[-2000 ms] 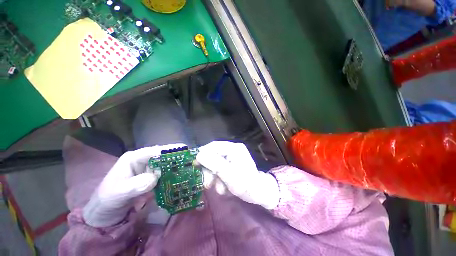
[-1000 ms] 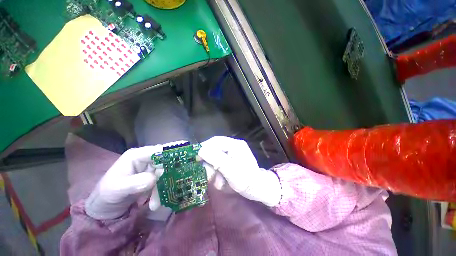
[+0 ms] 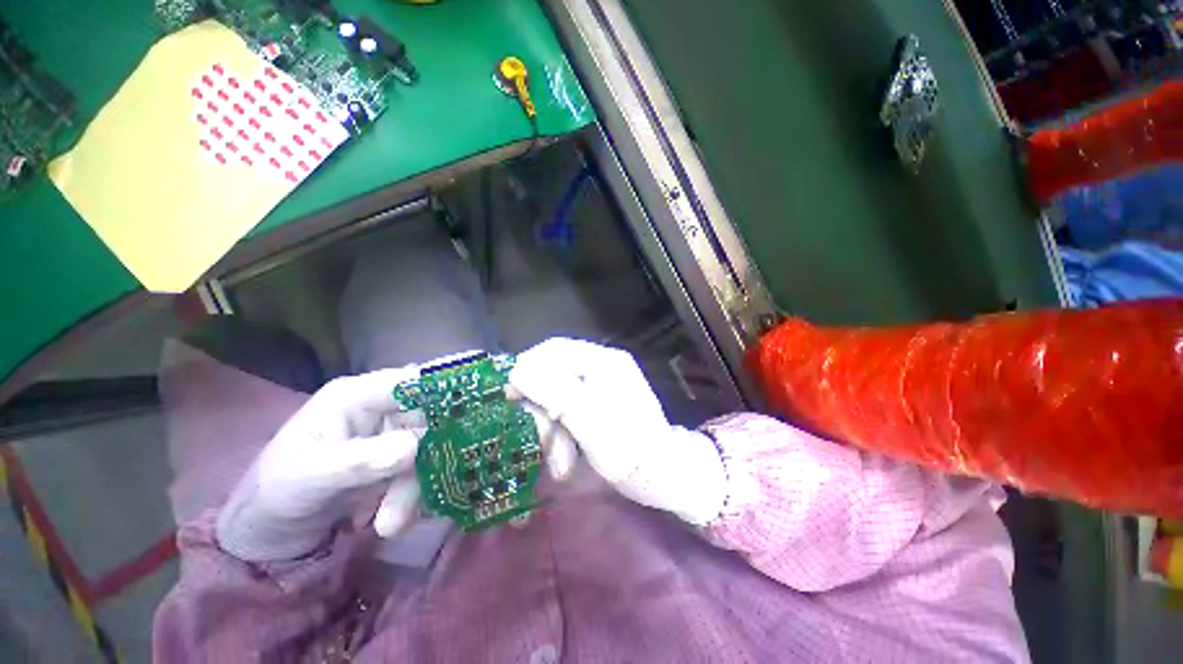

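Observation:
A green circuit board [image 3: 480, 448] is held over my lap, its dark strip along the top edge and small parts on the face towards me. My left hand [image 3: 324, 454], in a white glove, grips its left edge. My right hand [image 3: 616, 422], also white-gloved, grips its upper right edge. Some fingers of both hands are hidden behind the board.
A yellow label sheet [image 3: 156, 169] with red marks overlaps boards [image 3: 318, 65] on the green table [image 3: 428, 78]. A yellow clip [image 3: 515, 84] lies near the table corner. Another board [image 3: 911, 104] lies on the conveyor belt [image 3: 778, 156]. A red-orange wrapped post [image 3: 960, 402] is right.
The held board has tilted a little and moved slightly up, still in both hands. The table, belt and belt board have shifted upward in view.

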